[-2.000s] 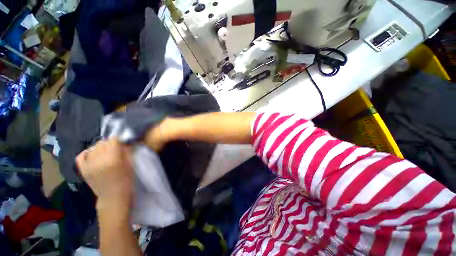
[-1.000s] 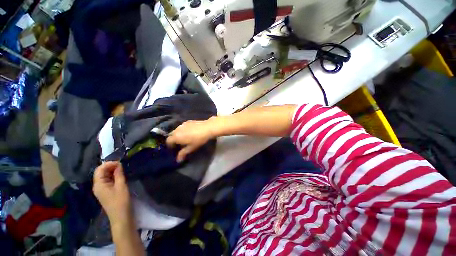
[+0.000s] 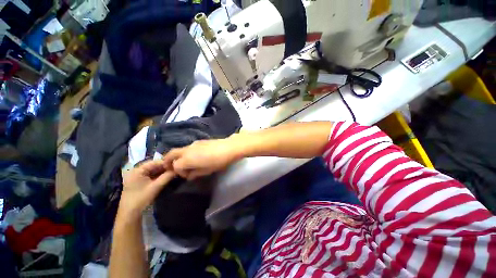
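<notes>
A dark grey garment with navy and white parts lies at the near left corner of the machine table and hangs over its edge. My left hand and my right hand meet at the garment's upper edge, fingertips close together and pinching the cloth. The fingers hide the exact spot they hold. The white sewing machine stands beyond; its needle area has no hand at it.
Black-handled shears and black snips lie on the machine bed. A yellow crate with dark cloth stands at right. A grey and navy garment heap lies at left. Red cloth is at lower left.
My right hand has moved left from the garment's opening to meet my left hand. The left hand has risen slightly to the right. The yellow-green patterned strip inside the opening is now covered.
</notes>
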